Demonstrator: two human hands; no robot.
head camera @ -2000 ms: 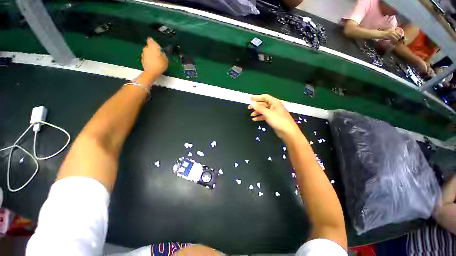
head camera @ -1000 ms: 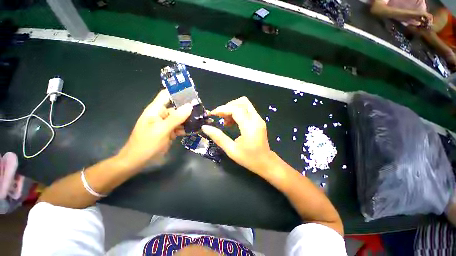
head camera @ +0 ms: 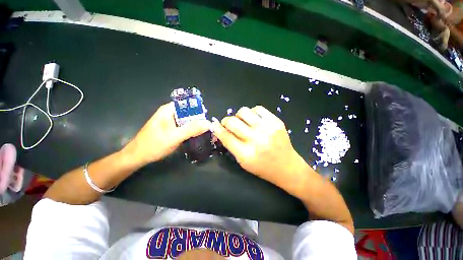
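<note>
A phone unit (head camera: 190, 111) is held up in front of me, its blue board end with two small silver squares pointing away and its black end towards me. My left hand (head camera: 162, 133) is shut on its left side, thumb across the middle. My right hand (head camera: 256, 139) is at its right edge, with thumb and fingertips together beside the black end. Whether the right fingers hold a small piece is hidden. A pile of white pieces (head camera: 332, 142) lies right of my right hand, with single pieces scattered around it.
A green conveyor (head camera: 284, 28) with spaced units runs beyond the white rail (head camera: 238, 52). A white cable with a plug (head camera: 51, 72) lies at left. A wrapped black bundle (head camera: 406, 152) stands at right. Another person's hands show at the top right.
Both hands came back from the rail and belt to a unit held over the bench. Since one second ago the unit has come lower, and the second unit beneath it no longer shows clearly.
</note>
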